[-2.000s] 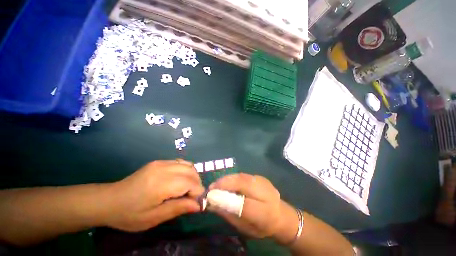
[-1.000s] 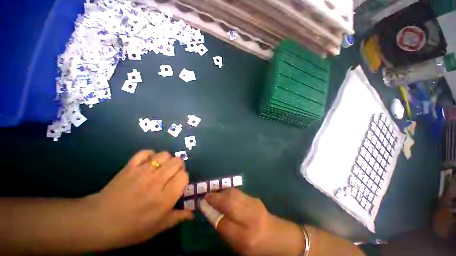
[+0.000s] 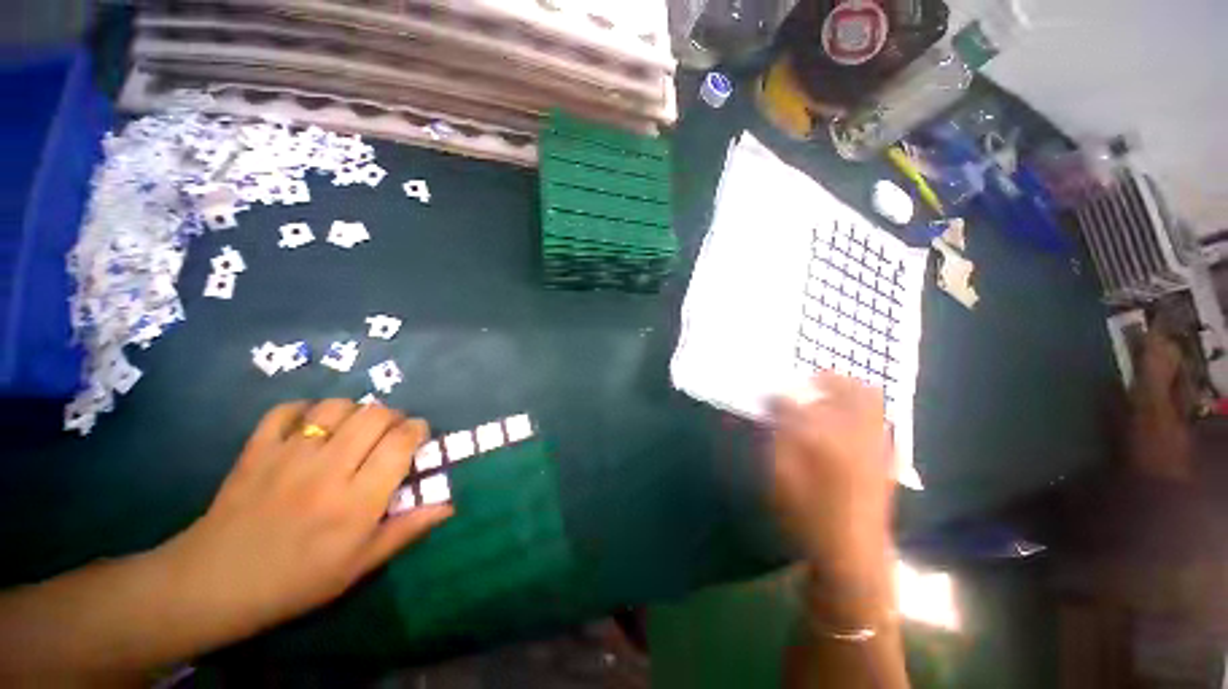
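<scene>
The green grooved plate [image 3: 498,538] lies on the dark green tabletop, with a row of white square components [image 3: 489,442] along its far edge and part of a second row below. My left hand [image 3: 317,505], with a ring, rests over the plate's left side and hides part of the rows. My right hand [image 3: 838,471] is blurred and is over the near edge of the white pad [image 3: 734,289], by its component rows [image 3: 855,303]. Its fingertips are too blurred to show whether they hold anything.
A pile of peeled liners [image 3: 128,256] lies beside the blue bin [image 3: 47,229], with loose liners [image 3: 341,355] nearer. A stack of green plates [image 3: 606,202] stands before the stacked trays [image 3: 404,61]. A bottle [image 3: 902,101] and beige scraps [image 3: 956,273] are at right. Another person's arm shows far right.
My right hand has left the green plate and moved right to the white pad. My left hand stays at the plate. The second row shows two squares beside my left thumb. The view has shifted.
</scene>
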